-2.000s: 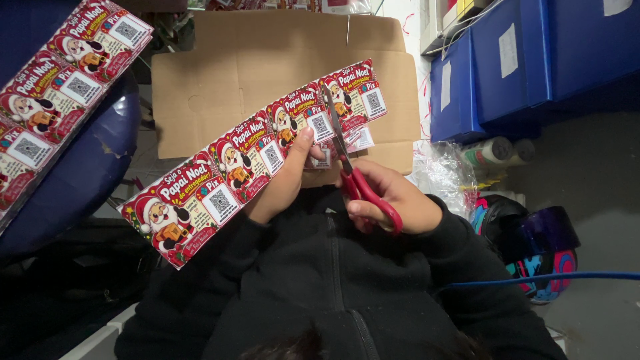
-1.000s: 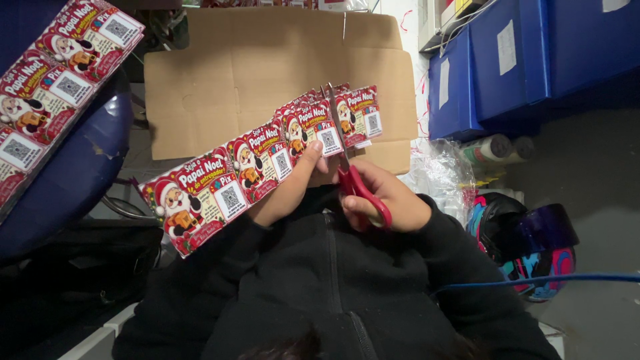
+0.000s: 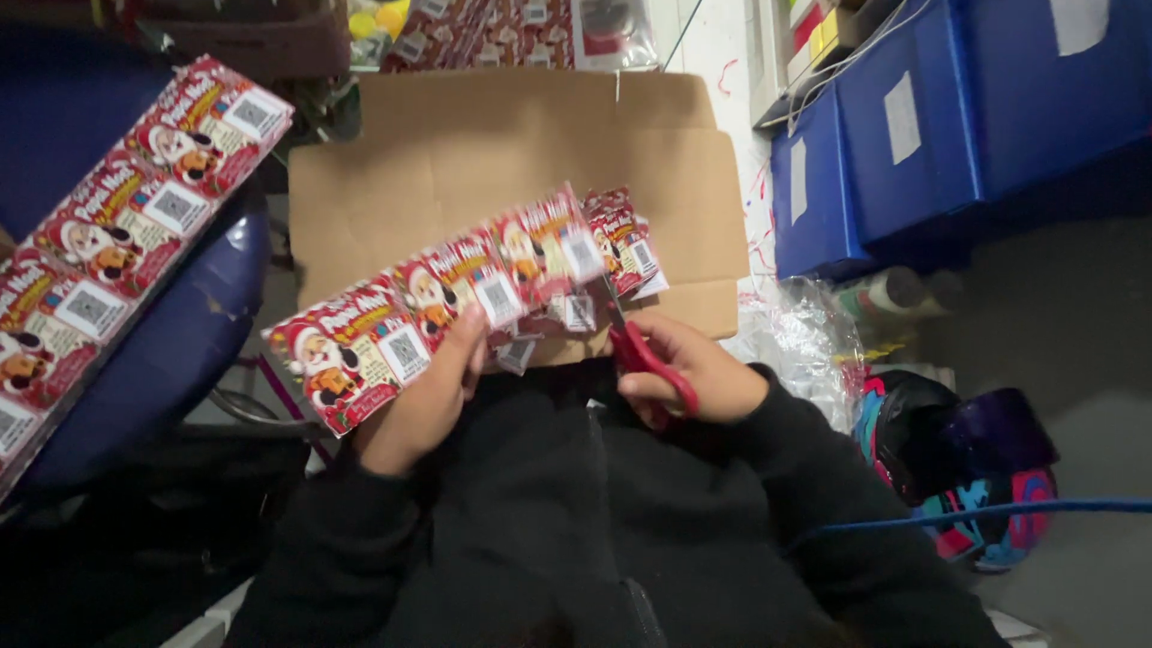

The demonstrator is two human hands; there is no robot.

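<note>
My left hand (image 3: 427, 396) grips a strip of red printed Santa cards (image 3: 450, 288) near its lower edge, thumb on top. The strip slants up to the right and shows three cards. My right hand (image 3: 688, 369) holds red-handled scissors (image 3: 643, 355), their blades by the strip's right end and largely hidden. Just right of that end lie several separate cards (image 3: 621, 238) on a flattened brown cardboard sheet (image 3: 513, 135). More small cut cards (image 3: 567, 313) show under the strip.
At the left, a thick stack of uncut card strips (image 3: 135, 225) rests on a blue round surface (image 3: 211, 315). Blue bins (image 3: 814, 198) stand at the right, above clear plastic wrap (image 3: 801, 337) and a multicoloured helmet-like object (image 3: 954, 468). A blue cord (image 3: 1017, 513) crosses the lower right.
The rightmost card has come off the strip, and cards now lie apart from it on the cardboard. My left hand has moved left and down with the strip.
</note>
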